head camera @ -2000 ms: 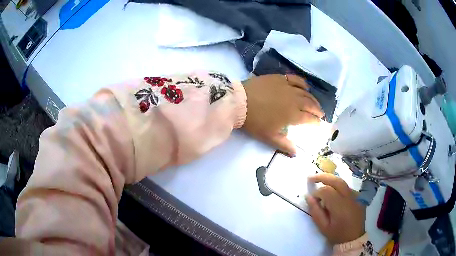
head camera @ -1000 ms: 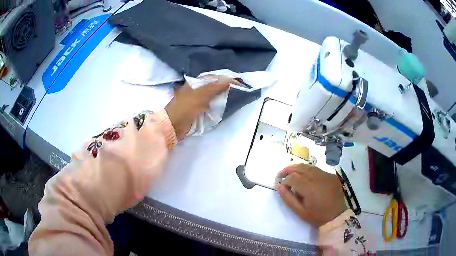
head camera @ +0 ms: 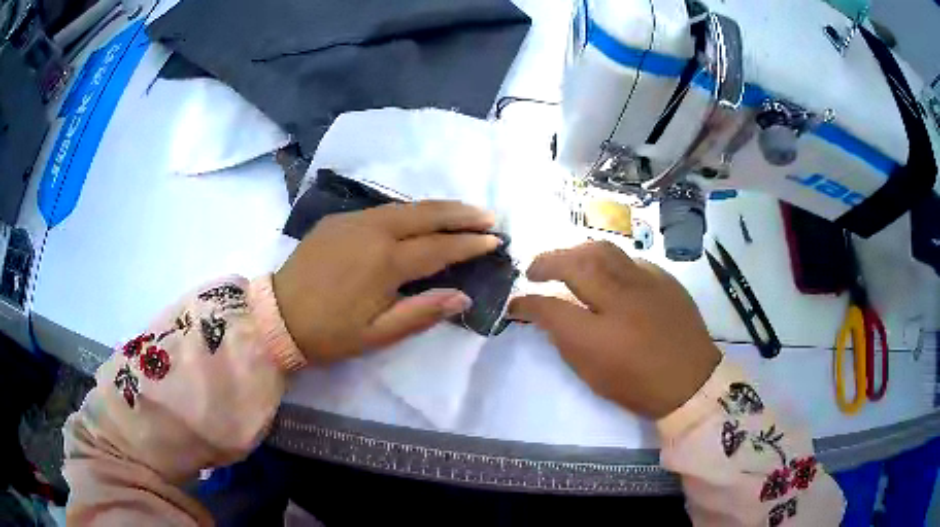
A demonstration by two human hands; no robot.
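A dark grey garment panel [head camera: 361,51] lies behind my hands. White pocketing cloth [head camera: 412,139] is spread in front of it, with a dark facing strip [head camera: 479,293] on it. My left hand [head camera: 387,273] lies flat on the strip and white cloth, fingers pointing right, pressing them down. My right hand [head camera: 608,324] is at the strip's right end, thumb and forefinger a little apart at the cloth's edge; whether it pinches the cloth is unclear. The needle plate area [head camera: 608,216] is brightly lit, under the machine head [head camera: 639,93], behind my right hand.
Black thread snips [head camera: 744,299] lie right of my right hand. Scissors with yellow and red loops [head camera: 851,355] and a dark case with a red edge [head camera: 816,247] are farther right. A blue JACK strip [head camera: 88,124] is at left. A measuring tape [head camera: 464,463] runs along the front edge.
The white cloth and dark strip have been turned and brought forward, flat before the machine. My left hand now lies on them. My right hand has moved beside the strip's end. The view has shifted.
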